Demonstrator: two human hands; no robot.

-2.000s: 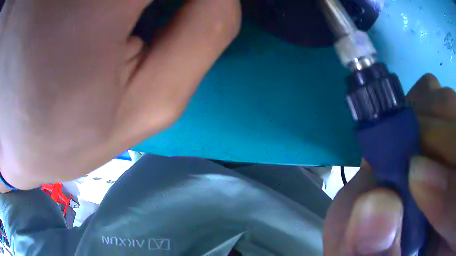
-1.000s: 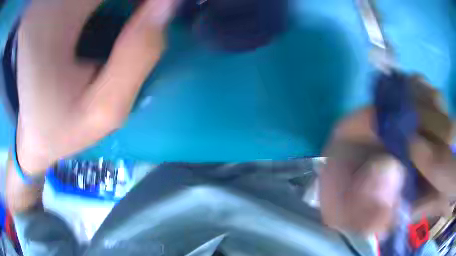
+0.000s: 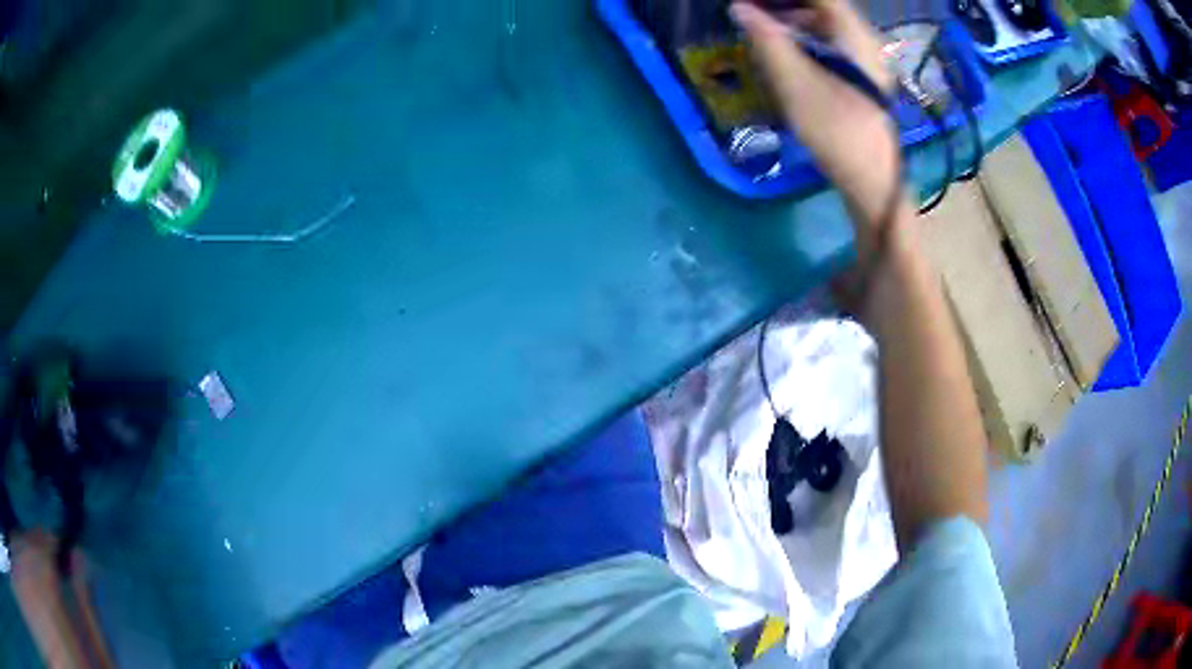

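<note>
My right hand point(image 3: 824, 105) is over the blue tray point(image 3: 726, 170) at the top right. Its fingers are closed on the soldering iron point(image 3: 847, 72), seen as a thin dark handle; its tip cannot be made out. My left hand point(image 3: 55, 601) is small, blurred and partly cut off at the lower left edge. Its fingers touch a black headphone part point(image 3: 66, 444) on the blue-green mat point(image 3: 431, 314). Whether they grip it cannot be told.
A green and white solder reel point(image 3: 167, 170) trails a silvery strand at the upper left. A paper slip point(image 3: 216, 395) lies on the mat. Beside the bench are a white bag point(image 3: 706, 484) with black parts, a cardboard box point(image 3: 1007, 288) and a blue bin point(image 3: 1124, 248).
The view has swung and widened. My right hand, close over the mat before with the iron, is now out over the blue tray. My left hand is now at the far left edge.
</note>
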